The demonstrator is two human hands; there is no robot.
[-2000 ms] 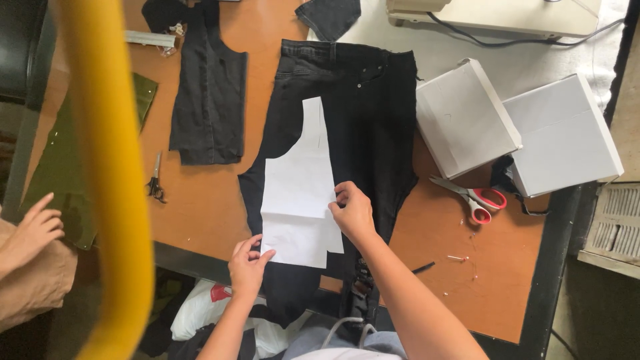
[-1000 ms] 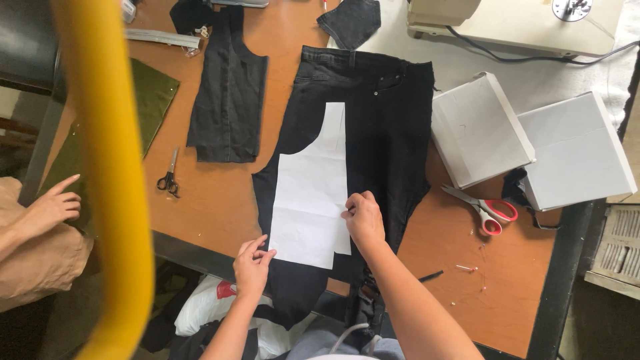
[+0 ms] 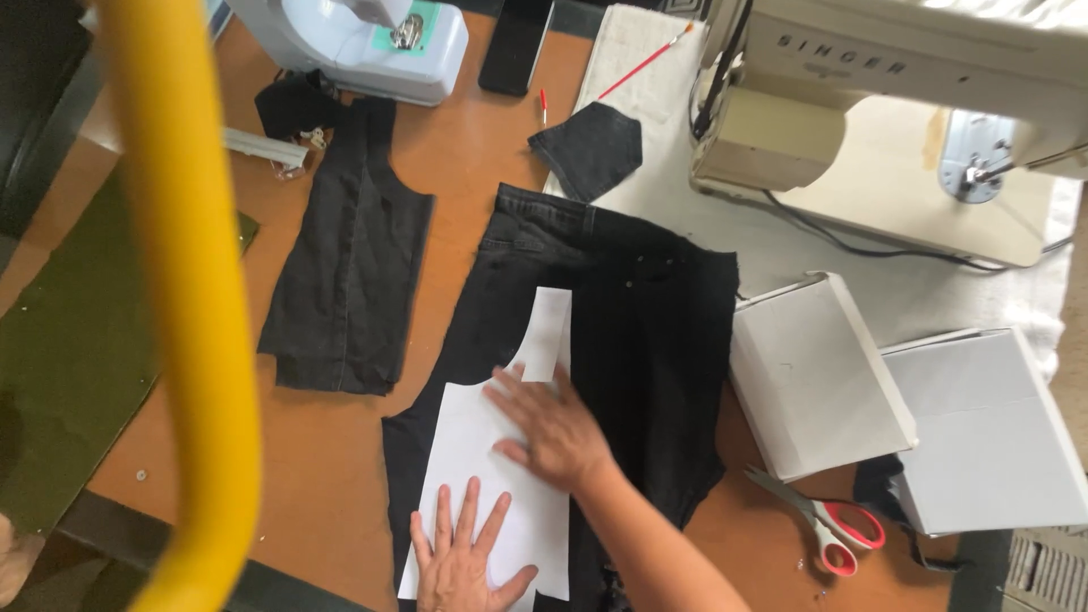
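Note:
A white paper pattern piece [image 3: 476, 425] with a curved upper left edge lies on a pair of black denim trousers [image 3: 646, 365]. My left hand [image 3: 466, 557] rests with fingers spread on the lower part of the paper. Higher up, my right hand [image 3: 552, 429] lies palm down on the paper near the curve, slightly blurred. Neither hand grips anything. To the left lies a cut black fabric piece [image 3: 348, 272], and above the waistband is a black denim pocket piece [image 3: 591, 149].
Red-handled scissors [image 3: 820, 518] lie right of the trousers, below two white boxes [image 3: 816, 374]. A Singer sewing machine [image 3: 833, 93] and a smaller one [image 3: 365, 51] stand at the back, with a phone [image 3: 517, 47]. A yellow bar [image 3: 191, 297] crosses the left; beyond is green fabric [image 3: 68, 357].
My right hand has moved from the paper's right edge up onto its middle and is spread flat. My left hand has gone from pinching the lower left corner to lying flat. The view has shifted.

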